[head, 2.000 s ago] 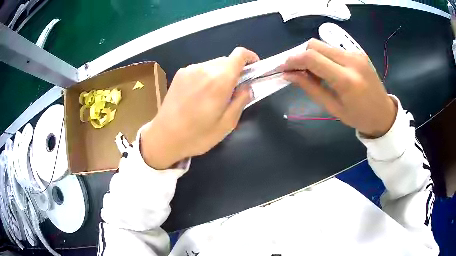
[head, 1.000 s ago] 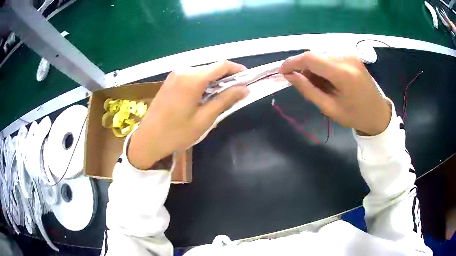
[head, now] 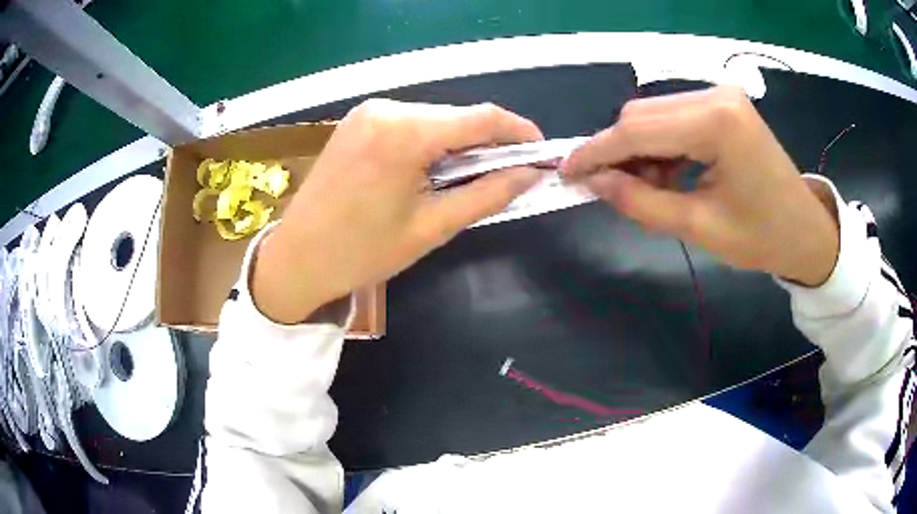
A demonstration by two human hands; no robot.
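A white curved plastic shell (head: 518, 206) is held between my two hands above the black mat, with a dark line along its channel. My left hand (head: 402, 196) grips its left part, thumb below and fingers above. My right hand (head: 704, 176) is at its right part, with thumb and fingertips pinched at the channel; the wire there is mostly hidden. A red lead wire (head: 573, 401) with a small pale end hangs or lies low over the mat, and a thin dark wire runs down below my right hand.
An open cardboard tray (head: 186, 291) with curled yellow scraps (head: 241, 196) is at left. White discs (head: 141, 387) and stacked white curved pieces (head: 35, 341) lie at far left. A grey post (head: 111, 75), pale rail (head: 483, 62) and green belt (head: 402, 35) are beyond. Another wire lies at right.
The shell is held flatter and my hands stay on it. The red wire's pale end has moved down and left, nearer the mat's front edge. The view has shifted slightly.
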